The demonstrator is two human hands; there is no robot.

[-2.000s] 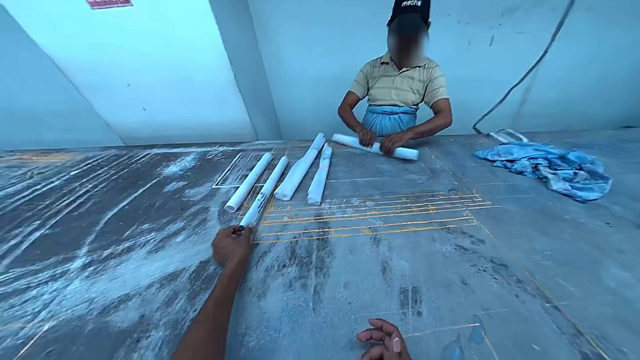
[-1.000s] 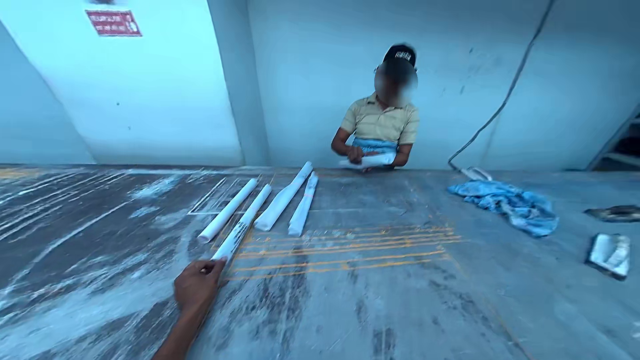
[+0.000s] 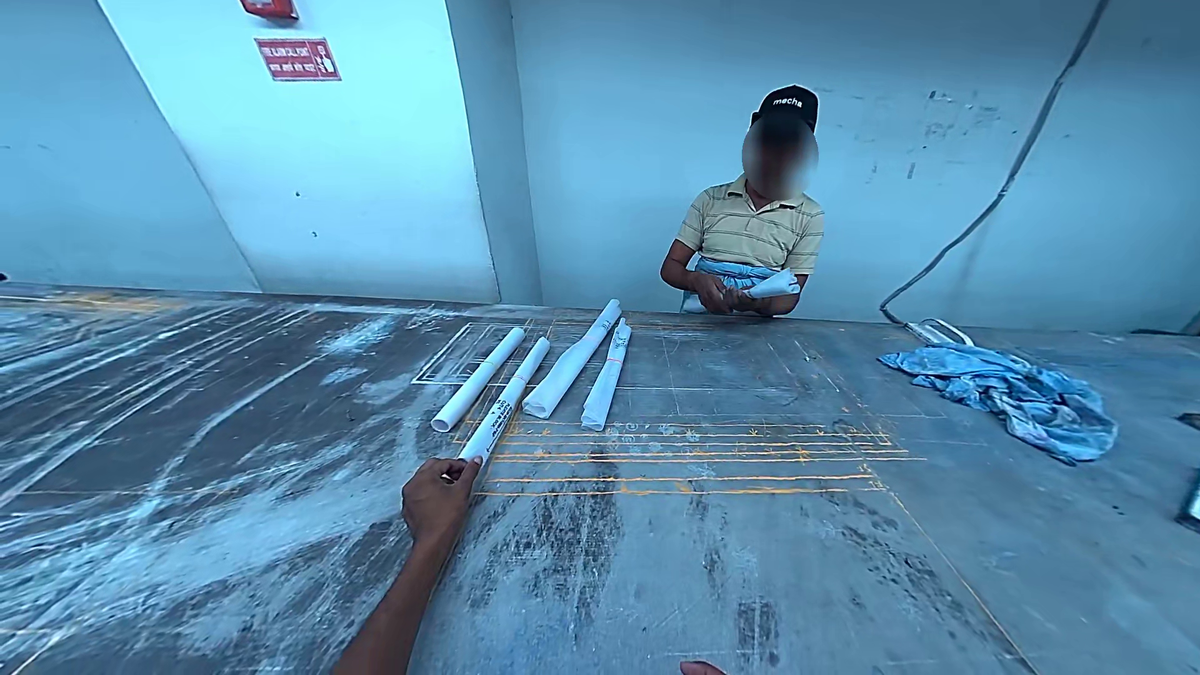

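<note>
My left hand [image 3: 439, 497] pinches the near end of a rolled white paper sheet [image 3: 506, 401] that bears handwriting and lies slanted on the large dark table [image 3: 656, 581]. A plain white roll [image 3: 478, 380] lies just left of it. To its right rest two more rolls, a longer one [image 3: 572, 361] and a shorter one [image 3: 607, 375] with a narrow band around it. Of my right hand [image 3: 701, 667], only a fingertip shows at the bottom edge; whether it holds anything is hidden.
Across the table a person [image 3: 755, 225] in a cap and striped shirt holds another white roll [image 3: 773, 284]. A crumpled blue cloth [image 3: 1022, 389] lies at the right, near a cable [image 3: 994, 202] on the wall. Orange and white lines mark the tabletop. A dark object [image 3: 1191, 506] sits at the right edge.
The person opposite has lifted a roll that lay on the table's far edge and now holds it at the waist. My left hand stays at the written roll's near end.
</note>
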